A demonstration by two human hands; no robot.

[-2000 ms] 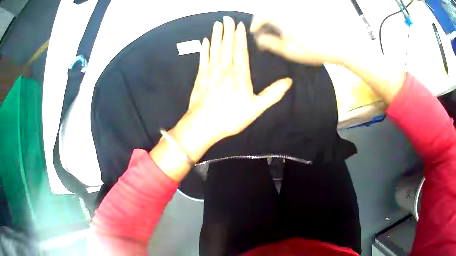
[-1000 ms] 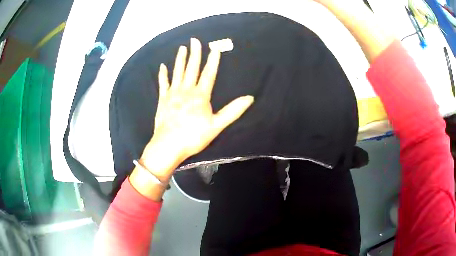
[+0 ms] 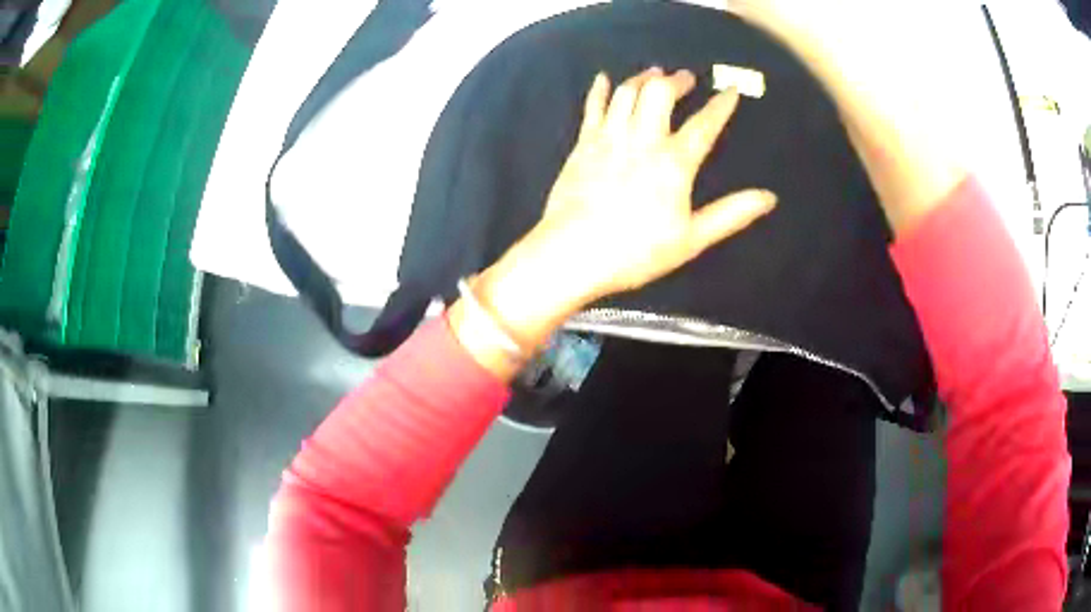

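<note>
A large black half-moon bag body (image 3: 790, 227) lies flat on the white table and over its near edge. A small white label (image 3: 738, 80) is on its upper part. A pale zip (image 3: 718, 335) runs along its near edge. A black strap (image 3: 285, 233) loops off its left side. My left hand (image 3: 640, 197) lies palm down on the bag with fingers spread, its forefinger near the label. My right hand (image 3: 778, 14) is cut off by the top edge and blurred; what it holds cannot be seen.
A green crate (image 3: 132, 179) stands at the left, beside the white table (image 3: 239, 227). A dark slim stick (image 3: 1012, 90) and a thin dark cord (image 3: 1049, 245) lie at the far right. My legs are under the near edge, above a grey floor (image 3: 299, 407).
The bag, the label and my left hand now show farther right and a little higher, and more of the green crate shows as the view has shifted. My right forearm is lower over the bag's right edge.
</note>
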